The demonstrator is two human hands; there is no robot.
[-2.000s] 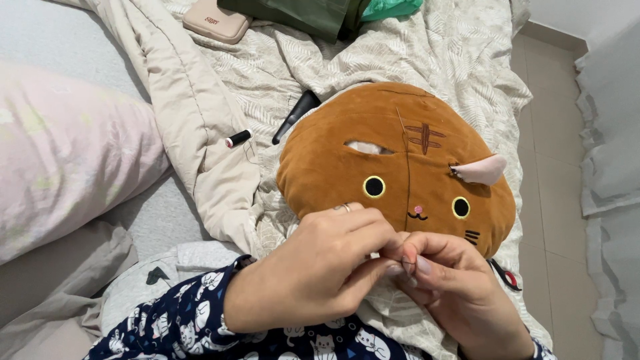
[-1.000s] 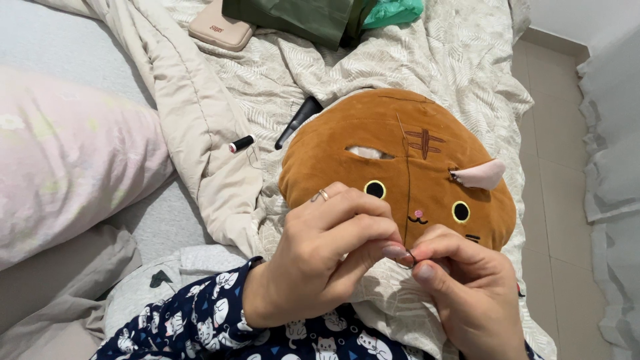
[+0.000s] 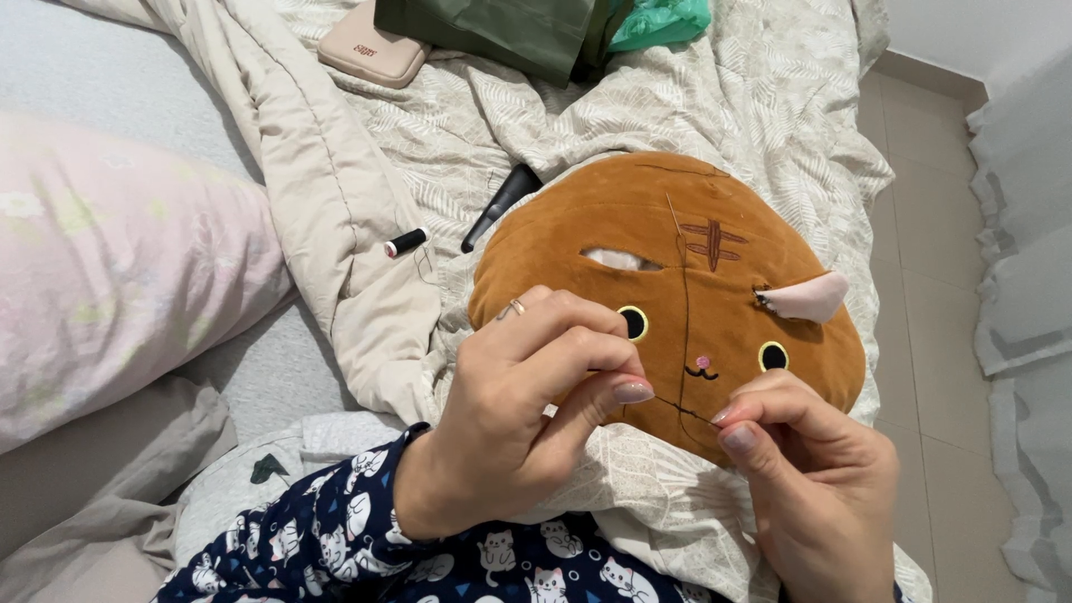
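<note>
My left hand (image 3: 536, 402) pinches one end of a dark thread (image 3: 678, 409) between thumb and forefinger. The other side of this short stretch is pinched by my right hand (image 3: 808, 469), and small knots or tangles show between them. Under both hands lies a brown plush cat cushion (image 3: 578, 218) with an open slit (image 3: 620, 259) showing white stuffing. A pink ear (image 3: 808, 299) stands at its right, dark stitches at the base. A sewing needle (image 3: 673, 214) rests on the forehead, with thread running down over the face towards my hands.
A spool of black thread (image 3: 407, 243) and a black tool (image 3: 502, 205), perhaps scissors, lie left of the cushion on the patterned bedding (image 3: 469, 109). Farther back are a beige case (image 3: 373, 46), a dark green bag (image 3: 502, 29) and green plastic (image 3: 662, 21). A pink pillow (image 3: 126, 268) lies left.
My hands, close together at the fingertips before, are now apart, with the dark thread stretched between them. The cushion and needle have stayed in place.
</note>
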